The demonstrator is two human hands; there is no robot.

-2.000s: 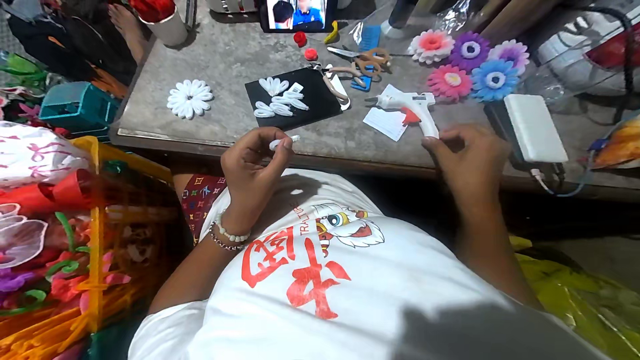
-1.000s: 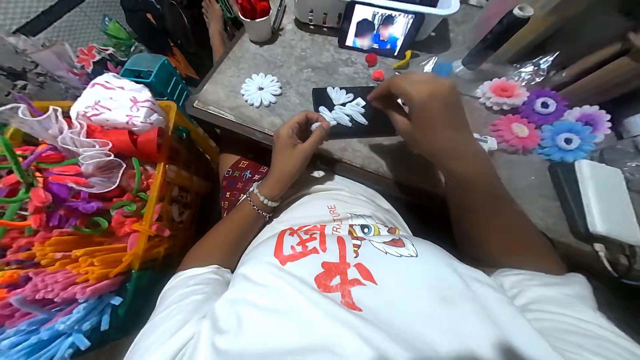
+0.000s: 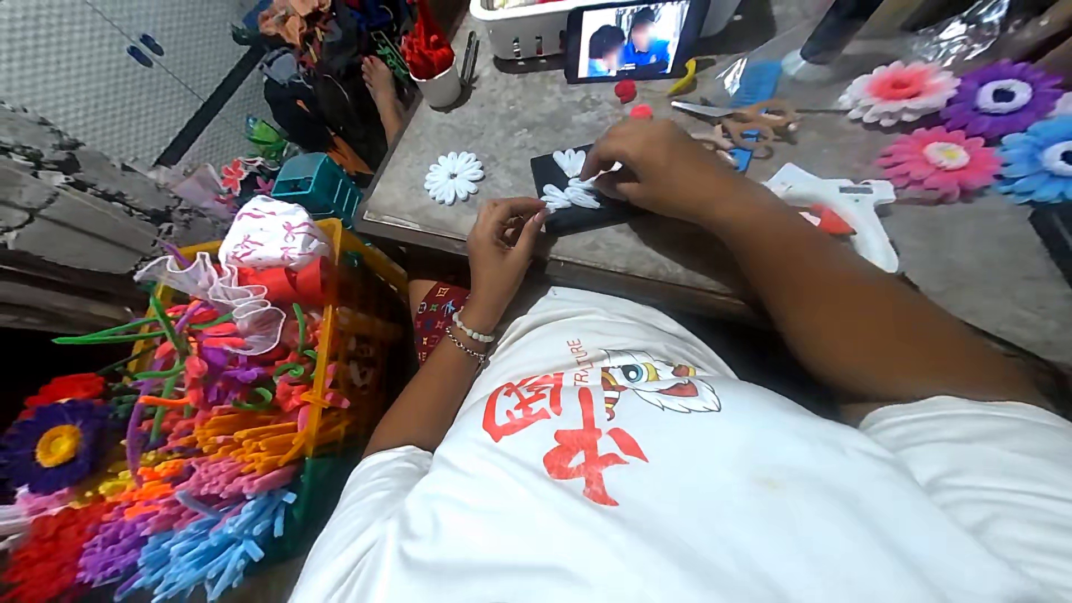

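White fuzzy petal loops [image 3: 571,195] lie on a black rectangular pad [image 3: 586,219] at the table's front edge. My right hand [image 3: 649,167] is over the pad's right part, fingertips at a white petal; whether it is gripped cannot be told. At the pad's left corner is my left hand [image 3: 507,234], thumb and index finger close together beside the petals; any small piece between them is hidden. A finished-looking white flower [image 3: 454,177] lies to the left. Partly behind my right forearm, a white glue gun [image 3: 871,218] with a red part rests on the table.
Scissors [image 3: 737,113], a blue comb-like piece [image 3: 756,84] and a phone [image 3: 634,40] showing a video stand or lie beyond the pad. Colourful fuzzy flowers [image 3: 940,159] are at right. A yellow basket [image 3: 331,335] of pipe cleaners stands at left; someone's bare foot [image 3: 381,84] is behind.
My right hand has left the glue gun and moved left to the petals on the black pad. My left hand held a white piece two seconds ago; now it is at the pad's corner.
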